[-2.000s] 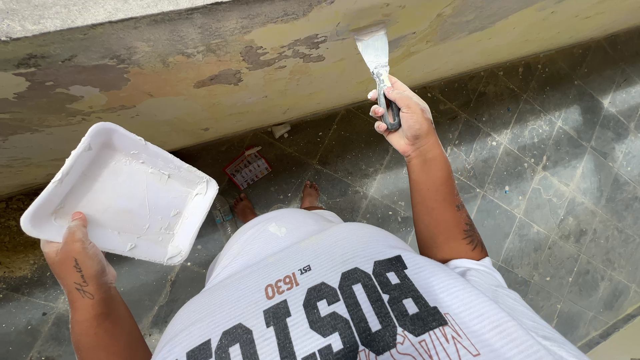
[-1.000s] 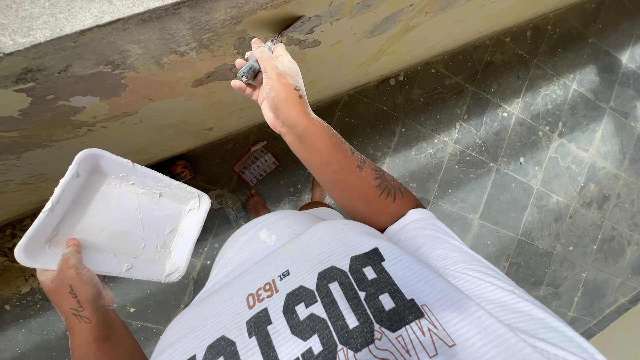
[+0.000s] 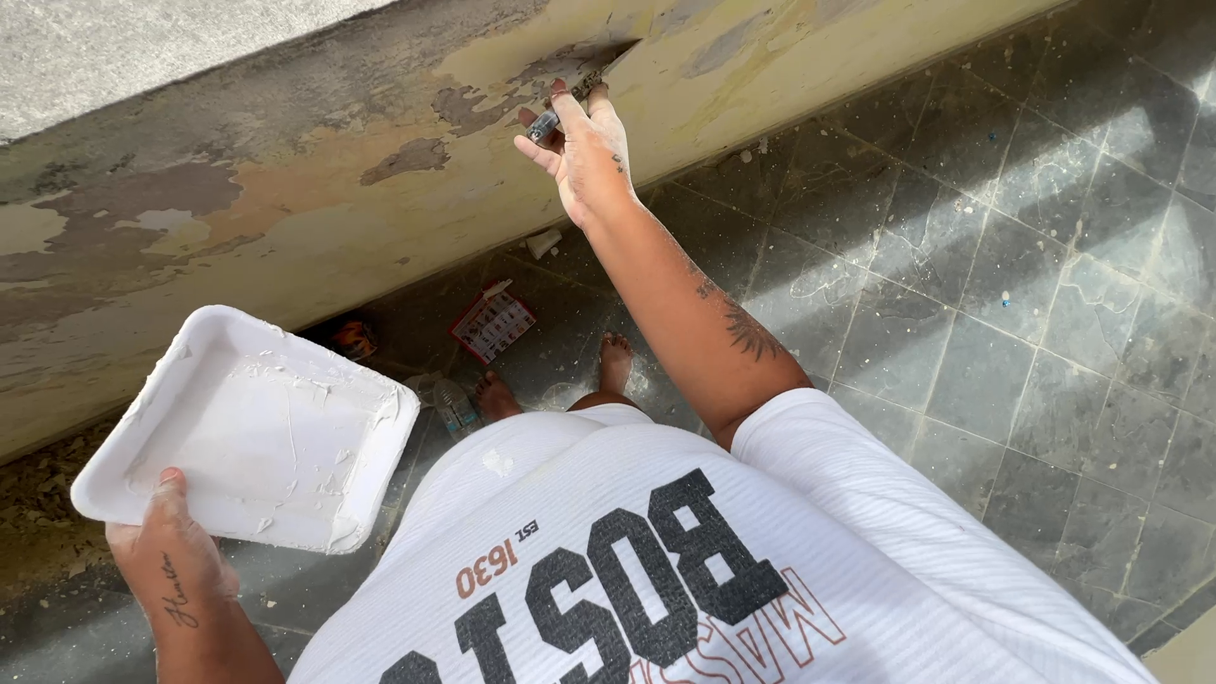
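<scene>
My left hand (image 3: 176,556) holds a white plastic tray (image 3: 252,427) by its near edge, thumb inside, at the left. White paste is smeared on the tray's floor and rim. My right hand (image 3: 584,152) is shut on the dark handle of a putty knife (image 3: 545,124) at the top middle. The knife's blade points up and right, close against the patchy painted wall (image 3: 380,190); whether its edge touches is hard to tell. White residue coats the fingers of both hands.
A rough pale ledge (image 3: 171,47) tops the wall. On the grey tiled floor (image 3: 988,370) lie a red-edged printed sheet (image 3: 494,323), a small white object (image 3: 542,243) and a clear plastic bottle (image 3: 454,407) near my bare feet. Loose debris (image 3: 47,494) lies at the wall's base, far left.
My right hand has moved left with the putty knife, from holding it blade up to laying it over at a slant by the wall. My left hand still holds the tray.
</scene>
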